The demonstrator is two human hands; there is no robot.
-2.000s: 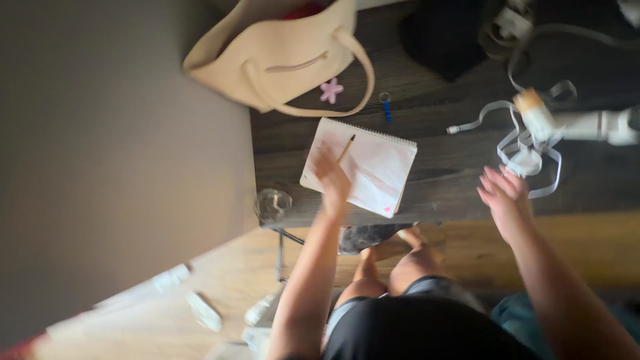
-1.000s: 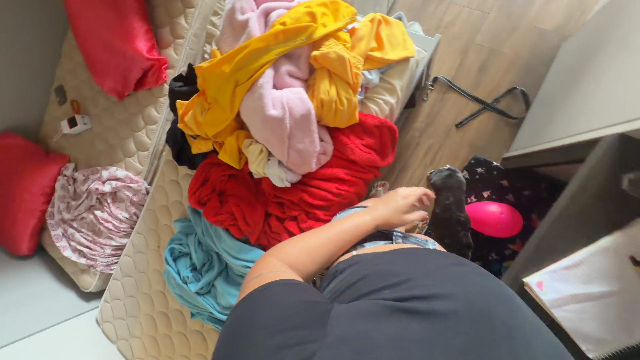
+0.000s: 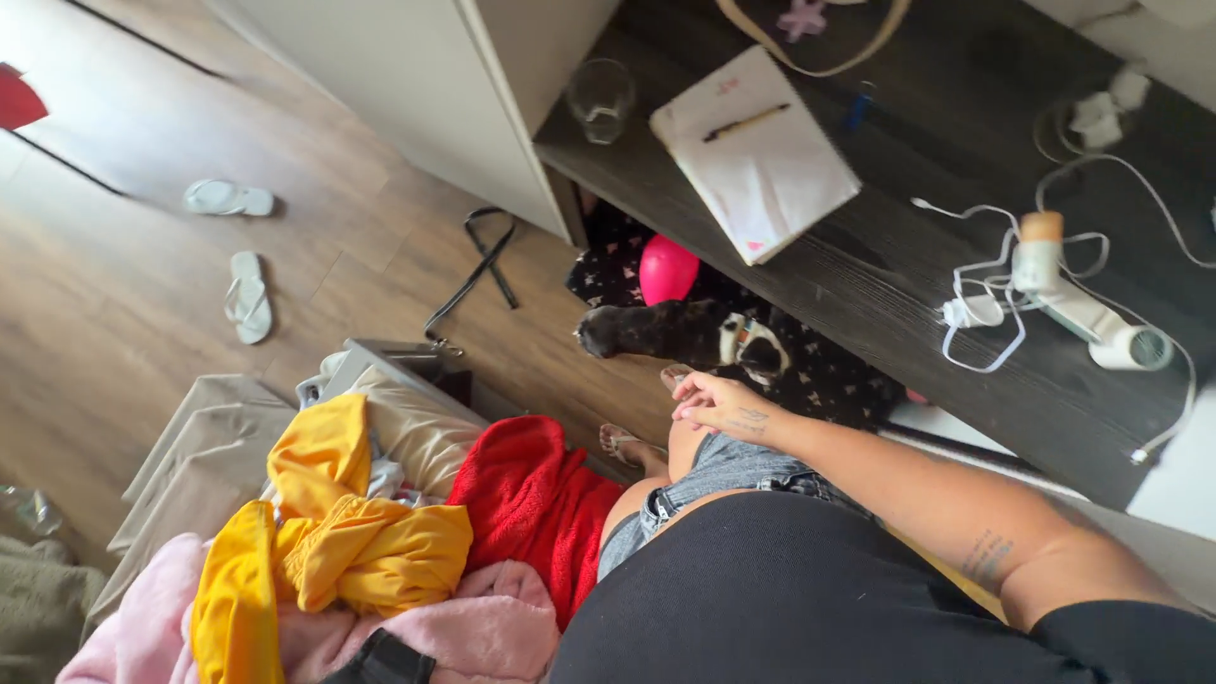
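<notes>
My right hand [image 3: 724, 407] hangs above my bare thigh and denim shorts [image 3: 736, 465], with loosely curled fingers and nothing in it. My left hand is out of view. Beyond the right hand, a dog [image 3: 665, 331] with a dark coat and a white patch lies on a dark patterned cloth [image 3: 826, 385], beside a pink balloon [image 3: 668, 269]. A spiral notebook [image 3: 760, 180] with a pencil [image 3: 746, 123] on it rests on the dark wooden desk [image 3: 883, 275].
On the desk are a glass [image 3: 601, 100], white cables [image 3: 997, 356] and a white handheld device [image 3: 1092, 323]. A red blanket [image 3: 537, 503] and yellow cloth [image 3: 380, 551] are heaped at left. A black strap [image 3: 480, 266] and flip-flops [image 3: 249, 299] lie on the floor.
The view has swung from the desk to the bedding and partly back. My left hand, seen one second ago, has left view; my right hand is visible again, now over my thigh.
</notes>
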